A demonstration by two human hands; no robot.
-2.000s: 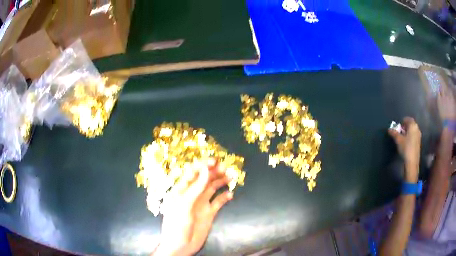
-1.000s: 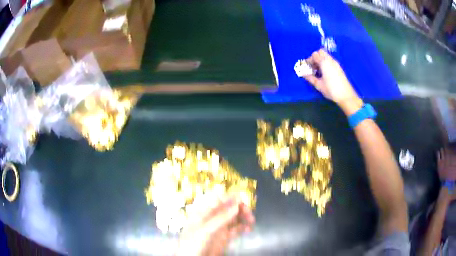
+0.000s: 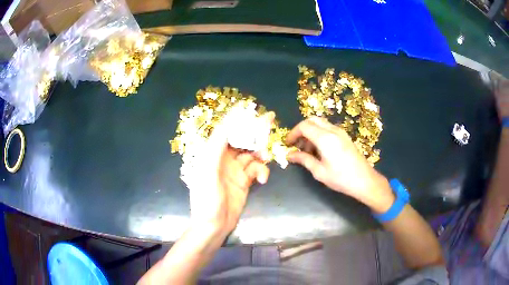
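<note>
My left hand (image 3: 231,181) is palm up over the front of the left heap of gold-coloured metal pieces (image 3: 215,108). Its fingers hold a white plastic part (image 3: 250,133); glare hides its detail. My right hand (image 3: 337,164), with a blue wristband (image 3: 397,201), reaches in from the right. Its thumb and index finger are at the gold pieces on that heap's right edge, close to the left fingertips. Whether they pinch a piece is unclear. The right heap of gold pieces (image 3: 365,108) lies behind my right hand.
A clear bag (image 3: 83,33) spills gold pieces at upper left, beside a cardboard box (image 3: 50,16). A yellowish tape ring (image 3: 15,150) lies far left. Behind are a dark green board (image 3: 240,16) and blue sheet (image 3: 385,28). Another white part (image 3: 460,133) and a person's arm (image 3: 498,172) are at right.
My right hand has come from the blue sheet, where it held a white part, down to the left heap. My left hand now holds a white part. The view has tilted down.
</note>
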